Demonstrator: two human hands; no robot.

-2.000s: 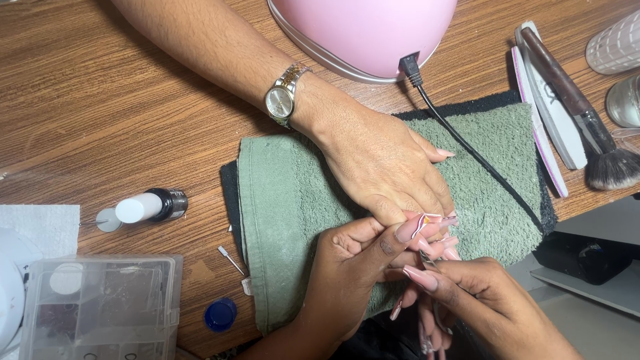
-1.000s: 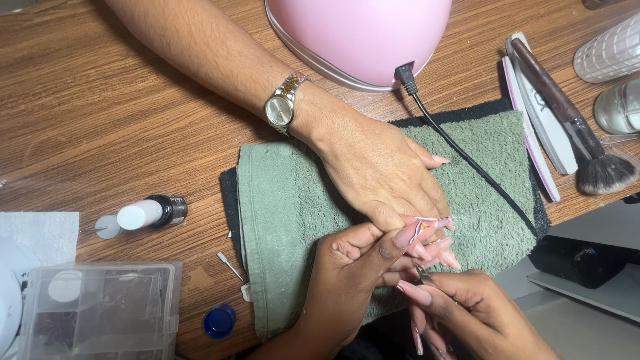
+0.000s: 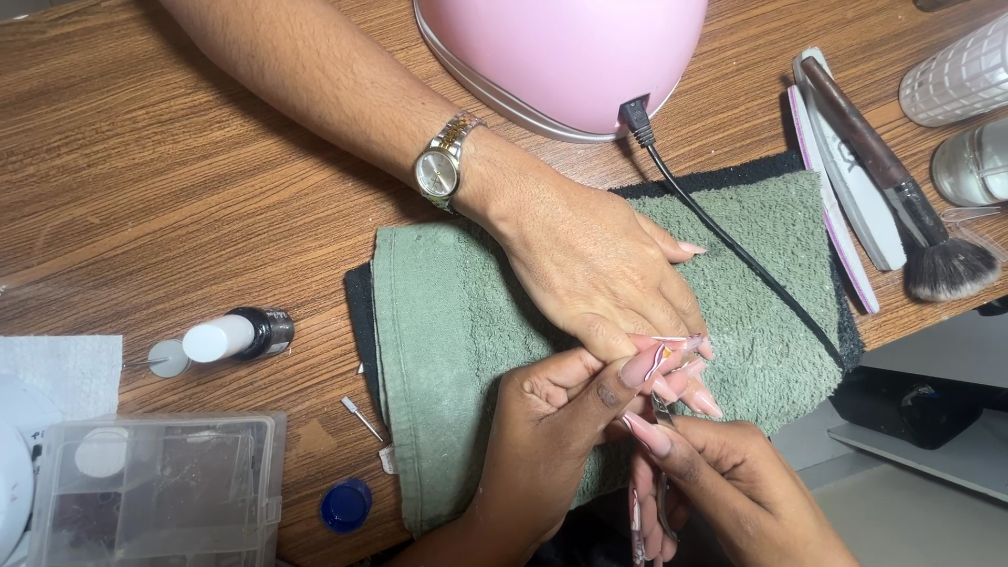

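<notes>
Another person's hand, with a wristwatch on the wrist, lies palm down on a folded green towel. My left hand pinches a finger of that hand between thumb and fingertips. In my right hand is a metal cuticle nipper, its tip close to the held fingertip; its handles run down under my palm. The exact contact of the tip is hidden by fingers. Long pink nails show on my hands and on the other person's.
A pink nail lamp with a black cord stands beyond the towel. Nail files and a brush lie right, beside jars. At left are a polish bottle, a blue cap and a clear plastic case.
My right hand and the nipper have shifted slightly at the held finger. My left hand keeps its pinch, and the other person's hand stays on the towel.
</notes>
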